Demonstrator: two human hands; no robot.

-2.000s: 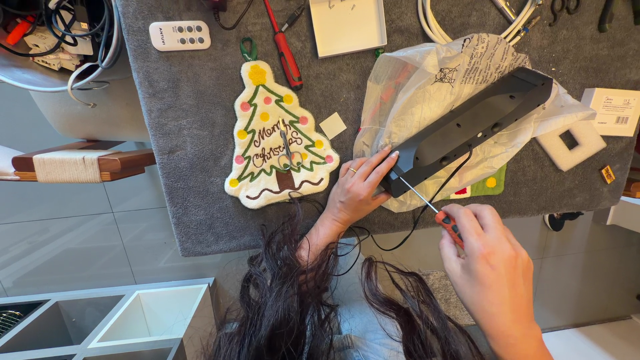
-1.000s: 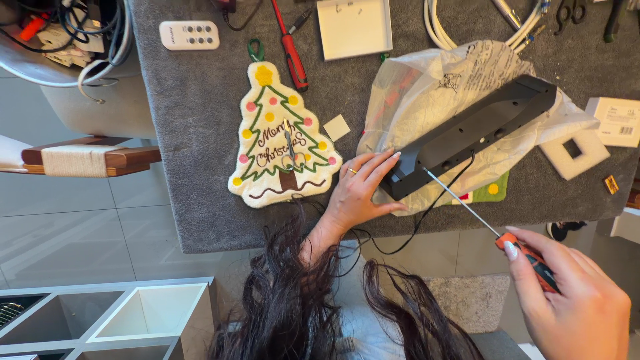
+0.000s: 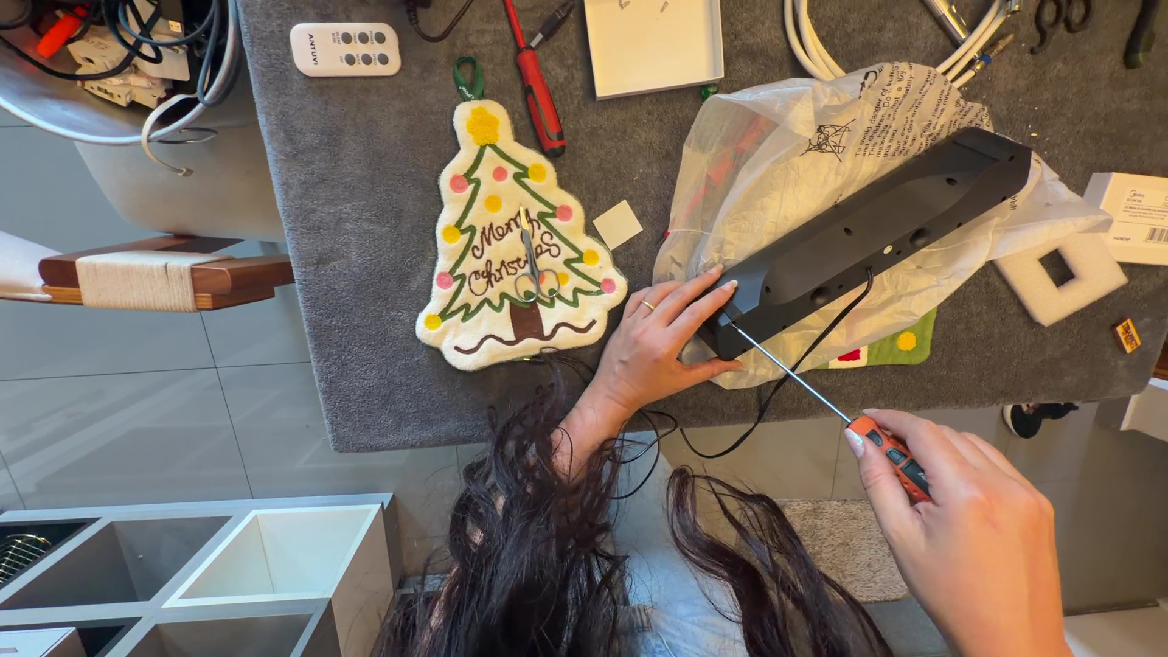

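Observation:
A long black plastic housing (image 3: 867,228) with screw holes and a black cable lies slanted on a crumpled translucent plastic bag (image 3: 748,137). My left hand (image 3: 652,342), a ring on one finger, presses its fingertips against the lower left end of the housing. In my right hand (image 3: 958,511) is a screwdriver (image 3: 890,452) with an orange and black handle; its long shaft points up and left, and the tip meets the housing near a hole at that same end. Whether the tip sits in a screw cannot be told.
Left of my left hand lies a Christmas-tree mat (image 3: 511,246) with small scissors (image 3: 531,265) on it. A red screwdriver (image 3: 538,100), a remote control (image 3: 345,49), a white tray (image 3: 653,46), coiled white cable (image 3: 808,36) and a foam piece (image 3: 1063,278) surround the work.
Since two seconds ago, my right hand has moved down and right along the screwdriver, and more of its handle shows. My left hand stays on the end of the housing.

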